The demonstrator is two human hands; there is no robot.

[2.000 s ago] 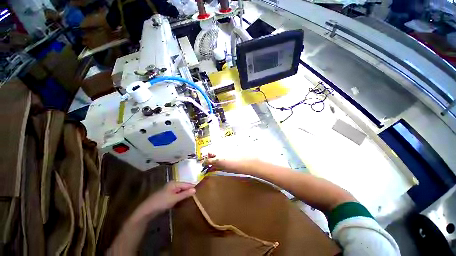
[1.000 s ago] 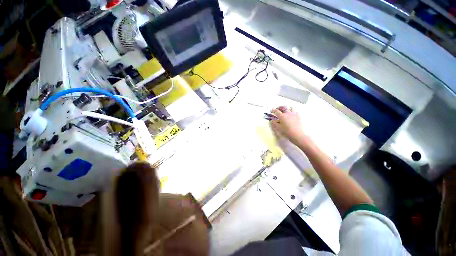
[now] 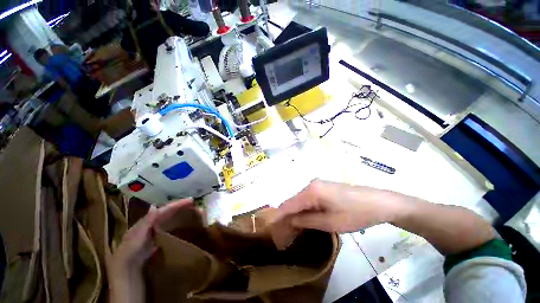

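Note:
A brown garment panel lies in loose folds in front of the sewing machine head, with its pale edge curving at the right. My right hand grips the panel's upper right part. My left hand is at the panel's left side, slightly blurred, with its fingers against the cloth; its exact grip cannot be made out. Dark thread snips lie on the white table, right of the machine. The yellow clamp parts are just beyond the cloth.
Stacked brown panels are at the left. A control screen stands behind the needle area, with a thin black cable beside it. A small grey plate lies at the right. A person is in the background.
The snips, in my right hand one second ago, now lie on the table. My right hand has moved back to the cloth. The panel is now bunched in folds, and the view has swung left.

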